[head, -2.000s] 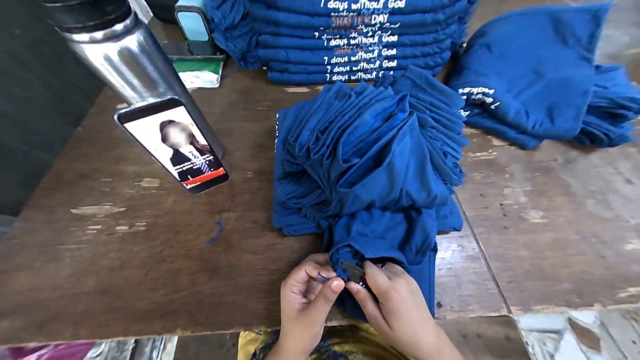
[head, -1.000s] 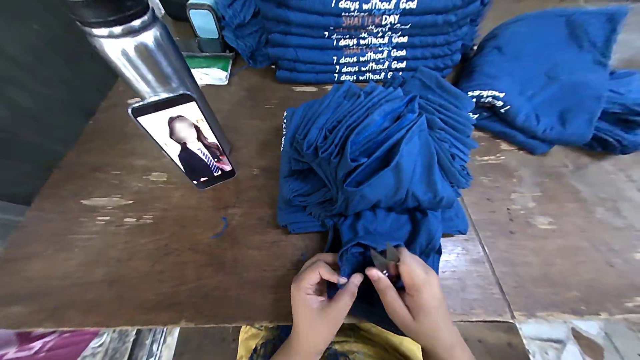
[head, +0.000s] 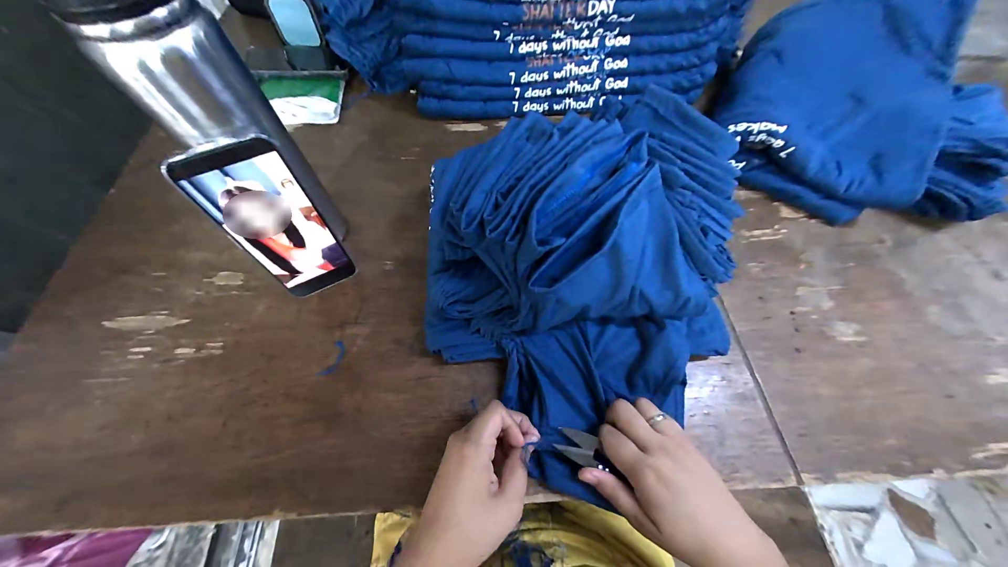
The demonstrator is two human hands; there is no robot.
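A pile of folded blue fabric garments (head: 583,228) lies in front of me, one part hanging down toward the table's front edge. My left hand (head: 492,457) pinches a blue thread (head: 529,447) at the left side of that part. Thread snips (head: 581,449) are in my right hand (head: 654,465), their two blades apart and pointing left toward the thread. The right fingers also rest on the fabric.
A phone (head: 264,216) leans on a steel bottle (head: 181,87) at the left. Behind the pile stands a stack of folded blue printed garments (head: 567,71), with more blue garments (head: 850,110) at the right. A loose blue thread (head: 337,358) lies on the wooden table (head: 236,441). Yellow fabric (head: 512,535) shows below its edge.
The pinched thread now shows between my left fingers, just left of the snips' blades. The gathered fabric that my hands held before is spread flatter. The picture on the phone has changed.
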